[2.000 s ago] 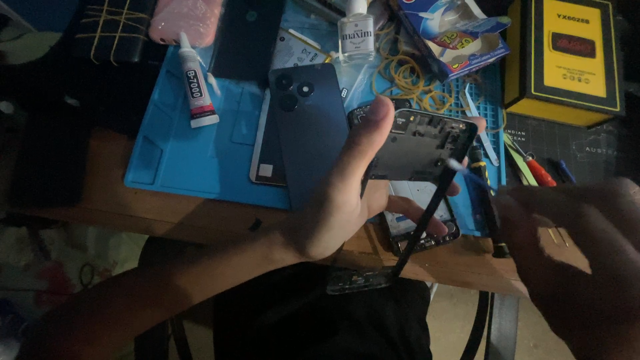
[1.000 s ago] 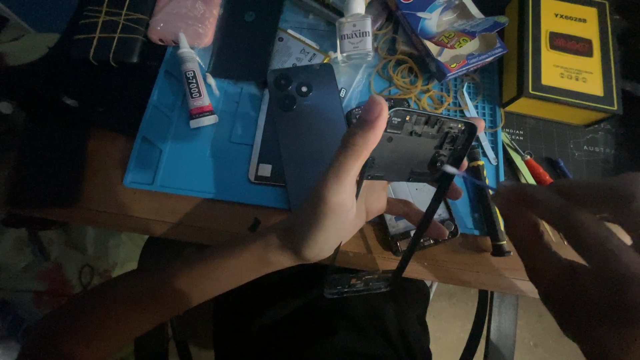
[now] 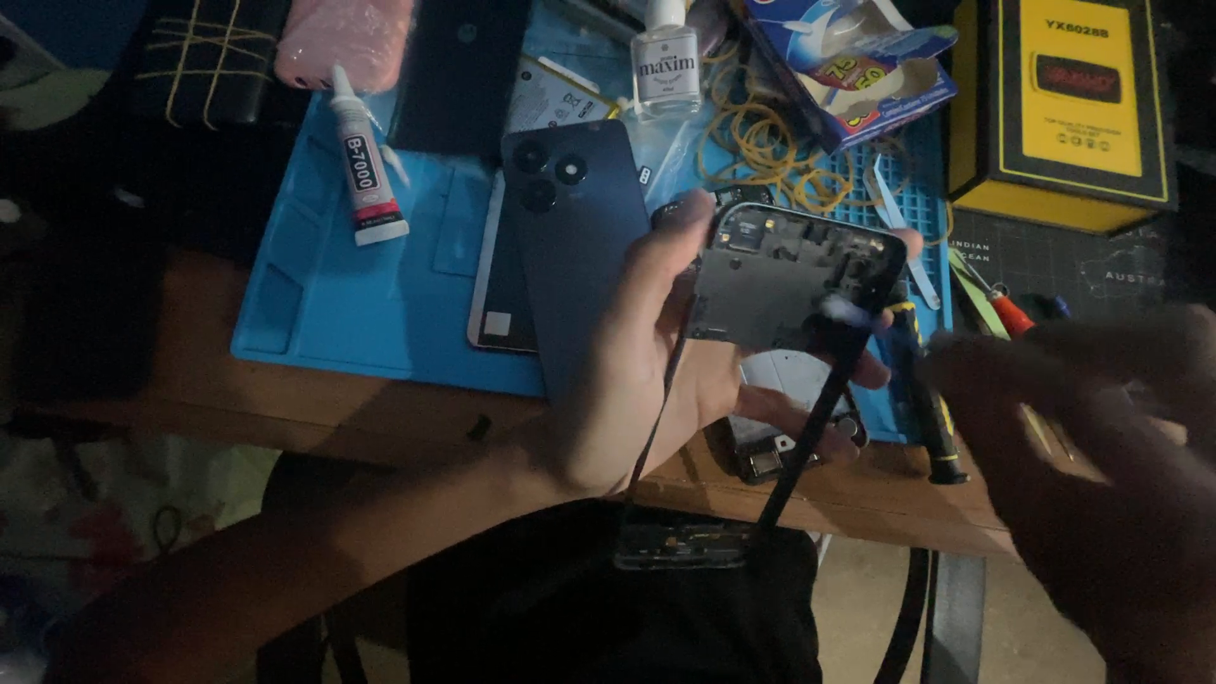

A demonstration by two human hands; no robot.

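My left hand (image 3: 646, 361) grips a black phone mid-frame (image 3: 760, 294) whose middle is an open gap, thumb on its near-left edge and fingertips round the right side. My right hand (image 3: 1092, 427), dark and blurred, pinches a thin stick, likely a cotton swab, whose white tip (image 3: 841, 309) lies at the frame's upper right inner part. Behind the frame, an opened phone (image 3: 793, 380) rests at the table edge. A dark blue phone back cover (image 3: 579, 237) with camera rings lies left of my left hand, over another phone part on a blue silicone mat (image 3: 399, 323).
On the mat are a glue tube (image 3: 361, 171), a clear bottle (image 3: 665, 71), rubber bands (image 3: 760, 142), tweezers (image 3: 902, 228) and an opened blue box (image 3: 845, 66). A yellow-black screwdriver (image 3: 926, 408) lies at the right. Beyond stands a tool-set box (image 3: 1064, 114). The wooden table's edge (image 3: 902, 508) runs below.
The white tip and my right hand have shifted slightly against the frame's upper right part. My left hand keeps its hold on the frame.
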